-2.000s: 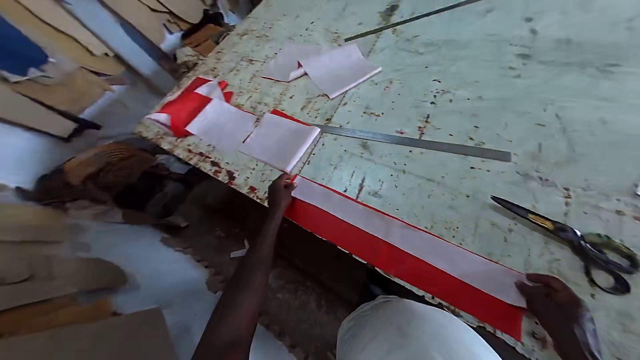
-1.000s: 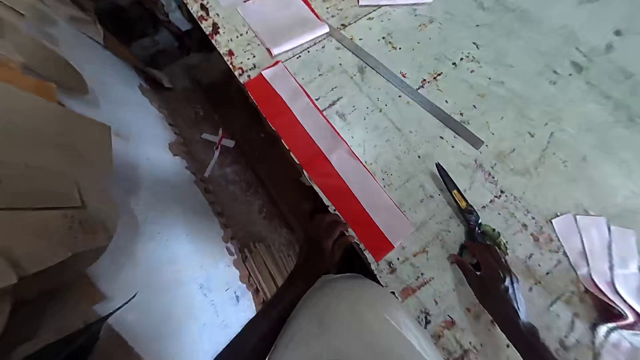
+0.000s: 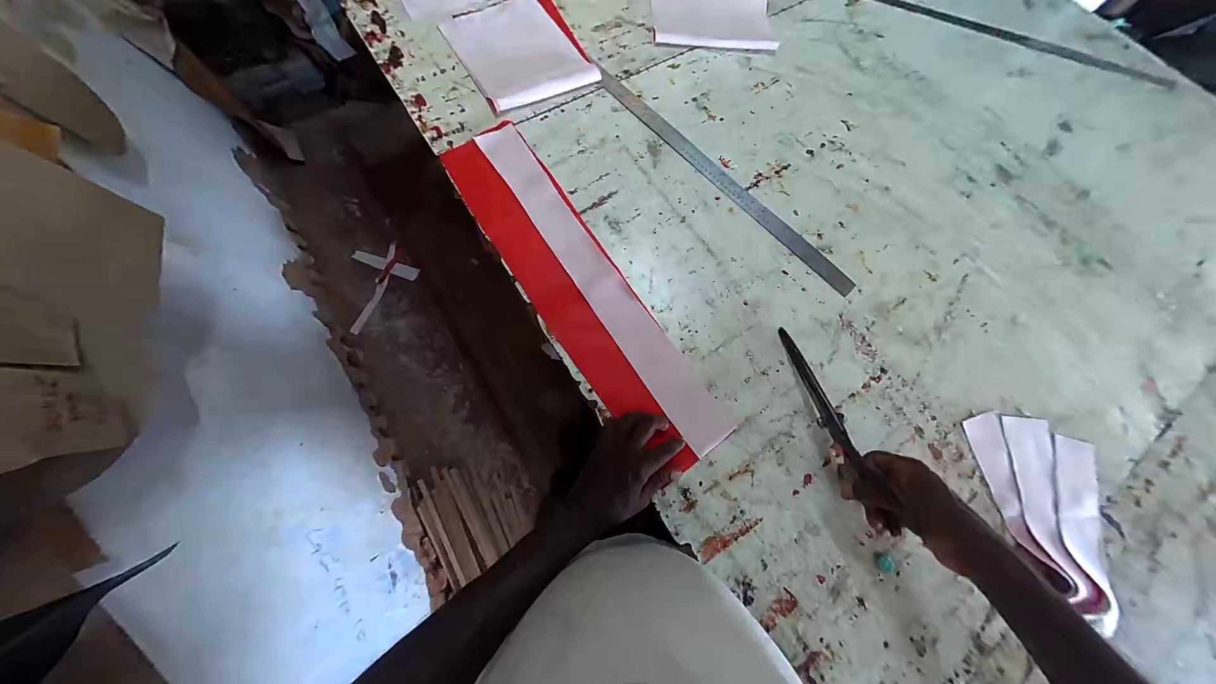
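A long red strip of fabric with a pale pink band (image 3: pixel 603 299) lies flat along the table's edge. My left hand (image 3: pixel 622 465) rests on its near end, fingers spread a little and holding nothing. In my right hand (image 3: pixel 888 489) is a pair of scissors (image 3: pixel 815 385), its handles wrapped by my fingers and its blades together, pointing away from me. The scissors are to the right of the strip, apart from it. A steel ruler (image 3: pixel 731 190) lies beyond, between the strip and the far side of the table.
Folded pink and red fabric (image 3: pixel 522 52) lies at the strip's far end, another pale piece (image 3: pixel 714 21) beside it. Several folded pale strips (image 3: pixel 1040 503) lie right of my right hand. A dark bar (image 3: pixel 1026 40) crosses the back. Left of the table edge, scraps (image 3: pixel 385 275) lie lower down.
My right hand let go of the strip's near end, reached the scissors lying on the table and now holds them. My left hand left the strip's far end and is now at its near end.
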